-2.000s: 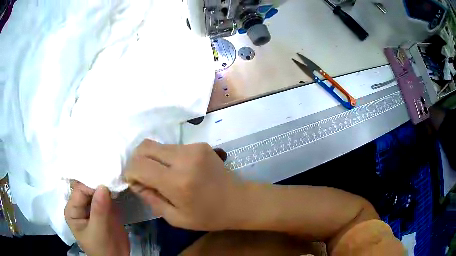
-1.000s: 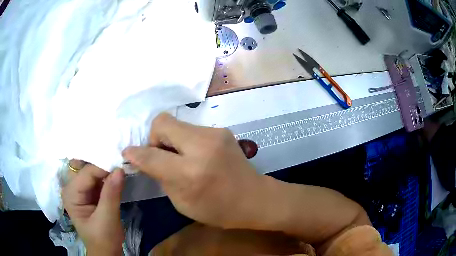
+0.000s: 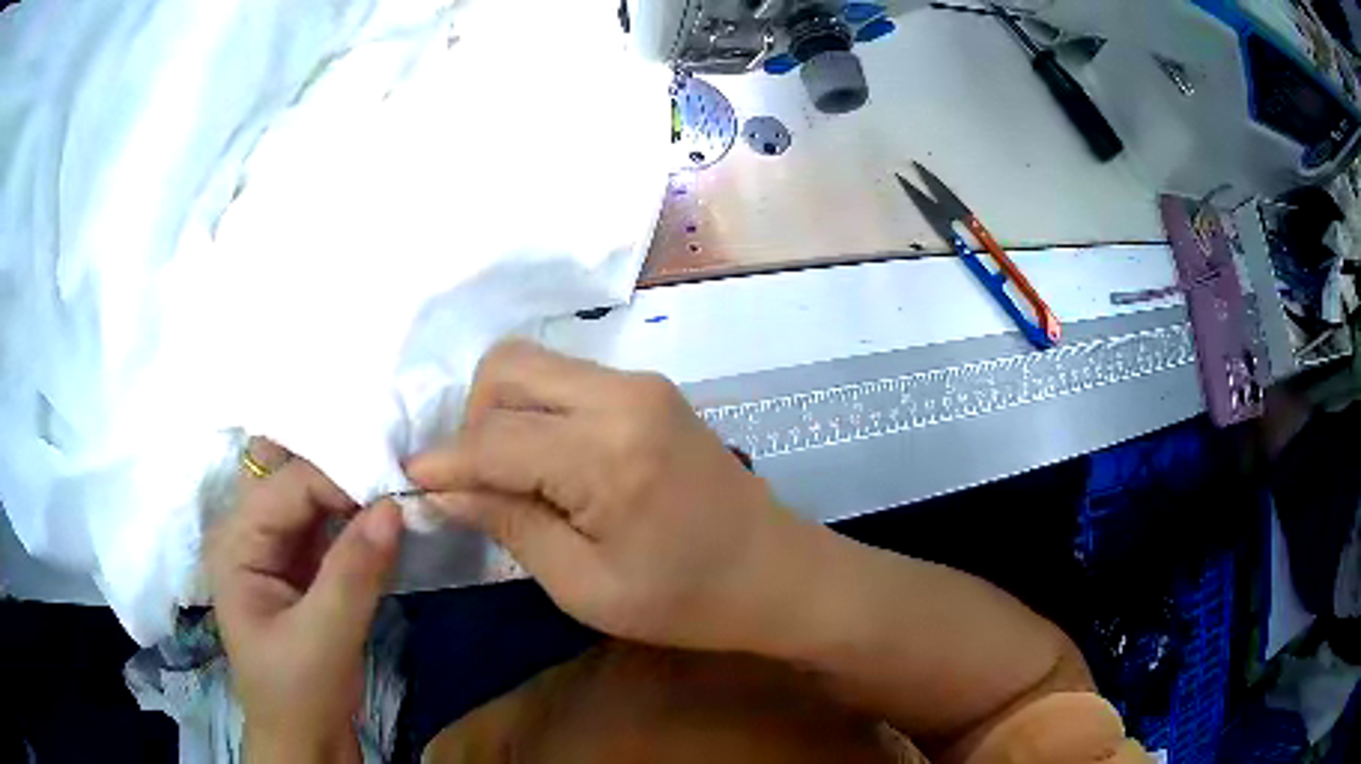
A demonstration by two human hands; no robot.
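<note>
The white fabric (image 3: 358, 194) lies in a large soft heap over the left side and down over the front edge of the table. My left hand (image 3: 306, 575), with a ring on one finger, pinches a small bunched edge of it. My right hand (image 3: 597, 478) touches the same spot from the right, thumb and forefinger closed. A tiny thin dark line, perhaps a needle or pin (image 3: 403, 494), shows between the fingertips of both hands. The fingertips partly hide the pinched edge.
The sewing machine's needle plate (image 3: 703, 124) is behind the fabric. Open thread snips (image 3: 985, 257) lie above the ruler (image 3: 955, 391). A black-handled tool (image 3: 1078, 105) lies behind them. A purple plate (image 3: 1216, 306) lies at the right.
Both hands have moved up and slightly right in the picture, still at the fabric edge. The table items have shifted slightly with the view. The thin dark line now shows more clearly.
</note>
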